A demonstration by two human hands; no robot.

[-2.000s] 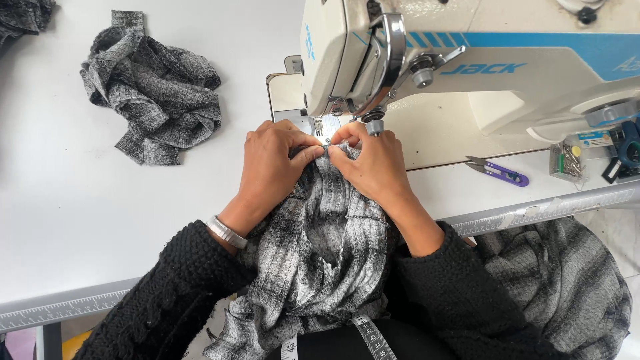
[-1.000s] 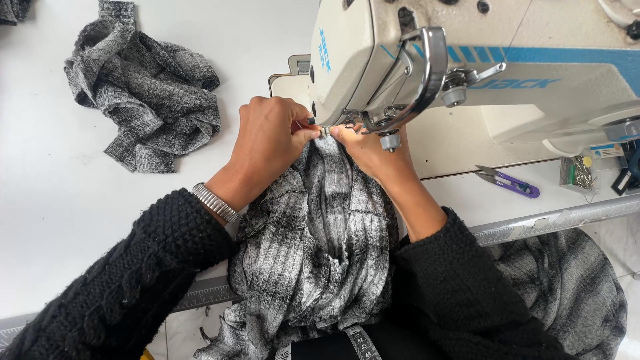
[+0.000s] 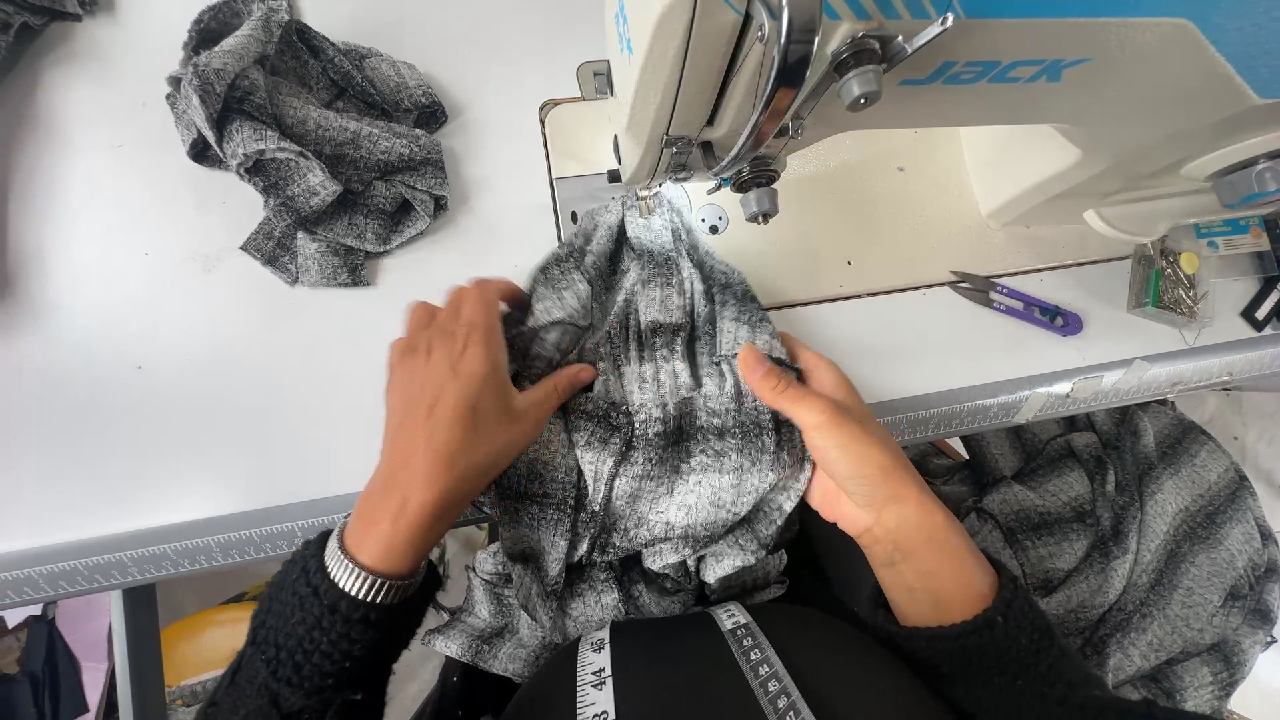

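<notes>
A grey and black textured fabric piece [image 3: 665,430] runs from the presser foot [image 3: 646,203] of a Jack sewing machine [image 3: 930,90] down over the table's edge toward my lap. My left hand [image 3: 455,400] grips its left side, thumb on top and fingers partly hidden in the folds. On its right side, my right hand [image 3: 845,440] pinches the cloth between the thumb on top and the fingers beneath. Both hands are below the presser foot, apart from each other. The fabric's top end lies at the foot.
A crumpled piece of similar fabric [image 3: 320,150] lies on the white table [image 3: 150,400] at left. Purple thread snips [image 3: 1020,303] and a clear box of pins [image 3: 1168,283] are at right. More grey fabric [image 3: 1130,550] hangs below the ruler-marked table edge [image 3: 1080,388].
Both hands have left the fabric's top end beside the presser foot and moved down and apart to its two sides. The fabric end now shows at the foot.
</notes>
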